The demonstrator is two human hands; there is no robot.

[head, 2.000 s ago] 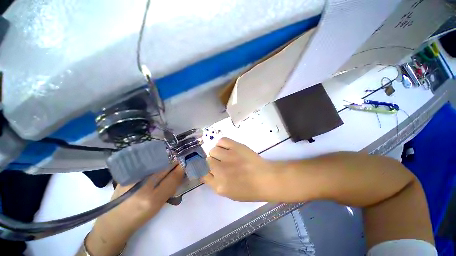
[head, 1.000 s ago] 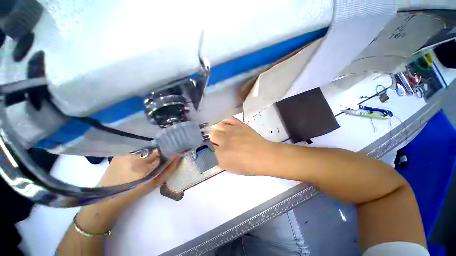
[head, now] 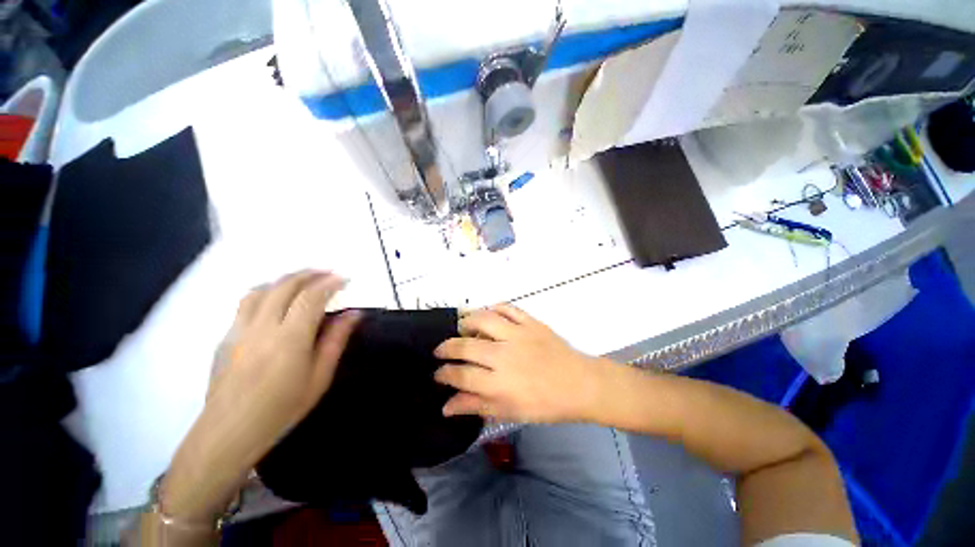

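Note:
A black fabric piece lies at the table's front edge and hangs over it towards the lap. My left hand is on its left side, with the thumb on the fabric and the fingers pointing up. My right hand holds its upper right edge, fingers spread over it. The presser foot of the white sewing machine is beyond the hands, with no black fabric under it. Whether the left fingers grip the cloth is unclear.
Black cut panels lie at the left. A dark brown flat piece is right of the needle. Thread snips and a tray of small tools are further right. A card hangs on the head. Blue material is below right.
Both hands have come away from the needle towards the table's front edge, and the black piece now shows between them. The view has shifted back, showing the left panels and more of the machine.

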